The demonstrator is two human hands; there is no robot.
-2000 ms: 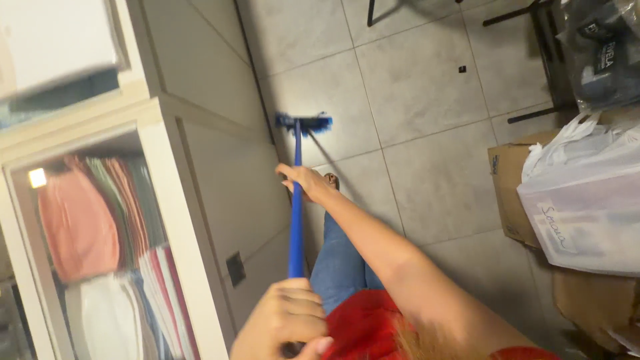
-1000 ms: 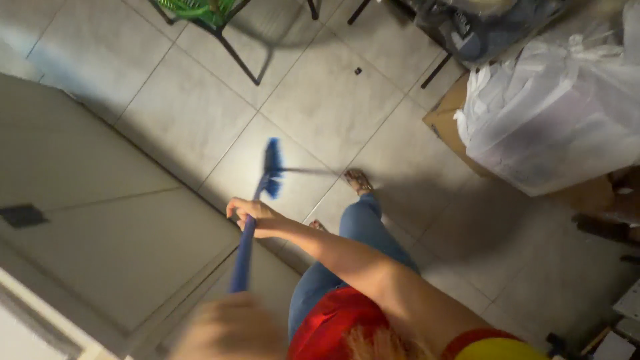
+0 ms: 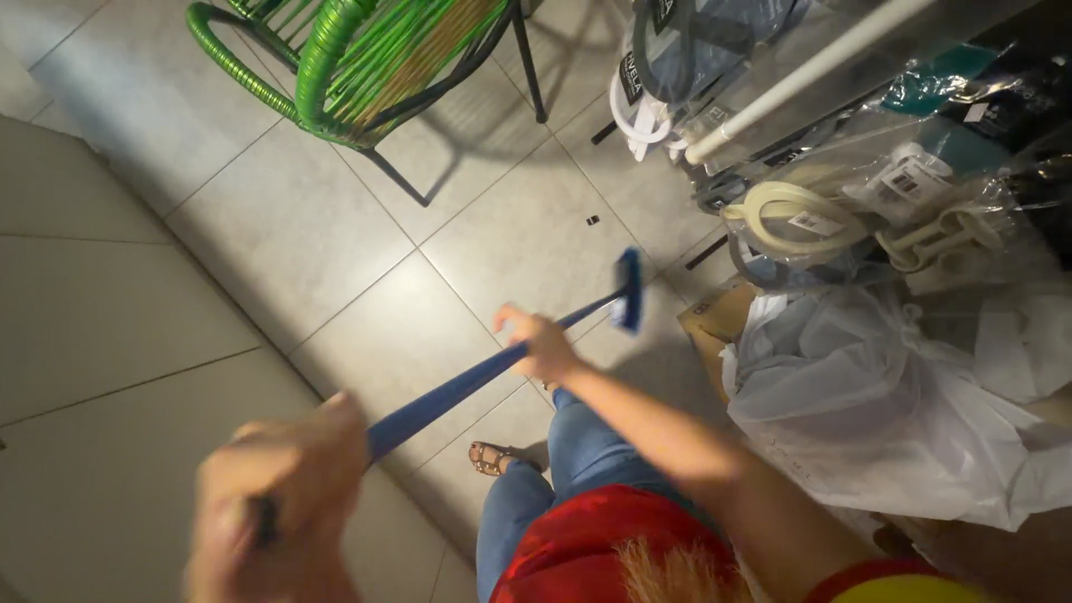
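A blue broom handle [image 3: 452, 404] runs from the lower left up to the broom head [image 3: 629, 291], whose blue bristles are blurred near the middle right of the floor. My left hand [image 3: 276, 498], large and blurred at the lower left, is closed around the top end of the handle, with the dark end cap showing at the fist. Farther down the handle, my right hand [image 3: 543, 346] grips it, one finger partly extended. A small dark bit [image 3: 593, 220] lies on the tiles just above and left of the broom head.
A green corded chair [image 3: 394, 75] stands at the top. Plastic-wrapped goods [image 3: 796, 218] hang at the upper right, above a white plastic bag [image 3: 879, 410] and a cardboard box [image 3: 716, 322]. Pale cabinet fronts [image 3: 126, 377] line the left. My sandalled foot [image 3: 488, 458] is on the floor tiles.
The broom head has moved away from the cabinet side across the tiles toward the bagged goods, both hands still on the handle. The view has turned, showing more of the green chair.
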